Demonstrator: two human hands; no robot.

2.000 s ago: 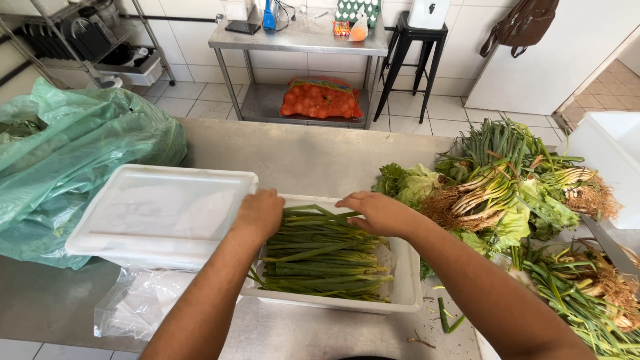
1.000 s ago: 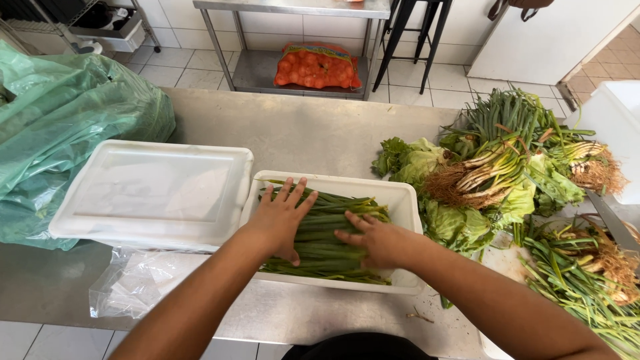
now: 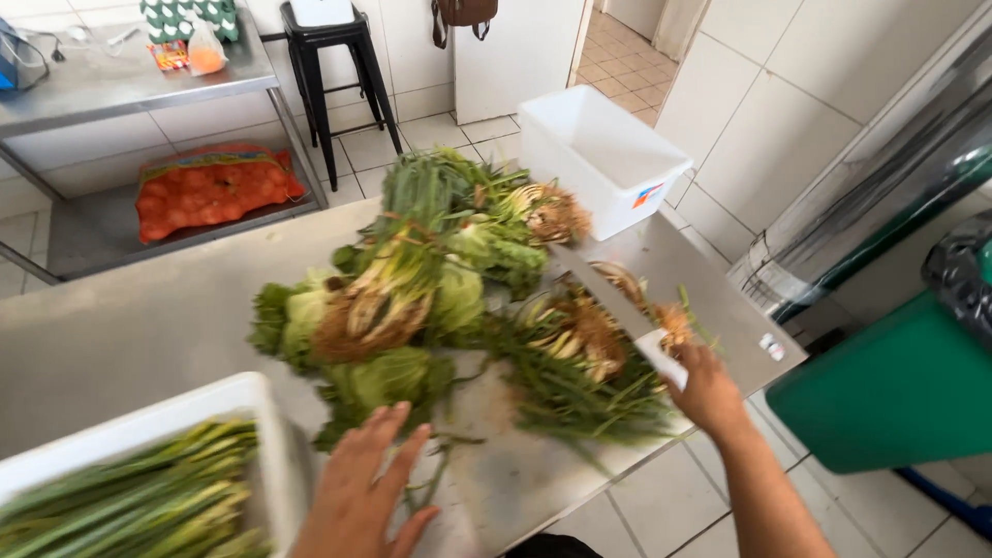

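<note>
My right hand (image 3: 701, 384) is at the white handle of a large kitchen knife (image 3: 608, 298), whose blade lies over rooted green onions (image 3: 589, 372); the fingers are partly hidden behind the handle. With fingers spread, my left hand (image 3: 368, 473) is empty above the near side of a white cutting board (image 3: 496, 465), beside lettuce leaves (image 3: 391, 384). Farther back, bunches of green onions with roots (image 3: 380, 302) rest on lettuce heads. At the lower left, a white plastic tub (image 3: 267, 434) holds cut green onion leaves (image 3: 155, 496).
A deep white plastic bin (image 3: 612, 178) stands at the far corner of the steel table (image 3: 139, 325). Right of the table is a green waste bin (image 3: 891, 387). Behind are a black stool (image 3: 325, 31) and a steel shelf table holding a red mesh sack (image 3: 213, 194).
Both hands have left the green onion leaves in the tub. My right hand has moved right to the knife, and my left hand is now near the lettuce. The view has swung right.
</note>
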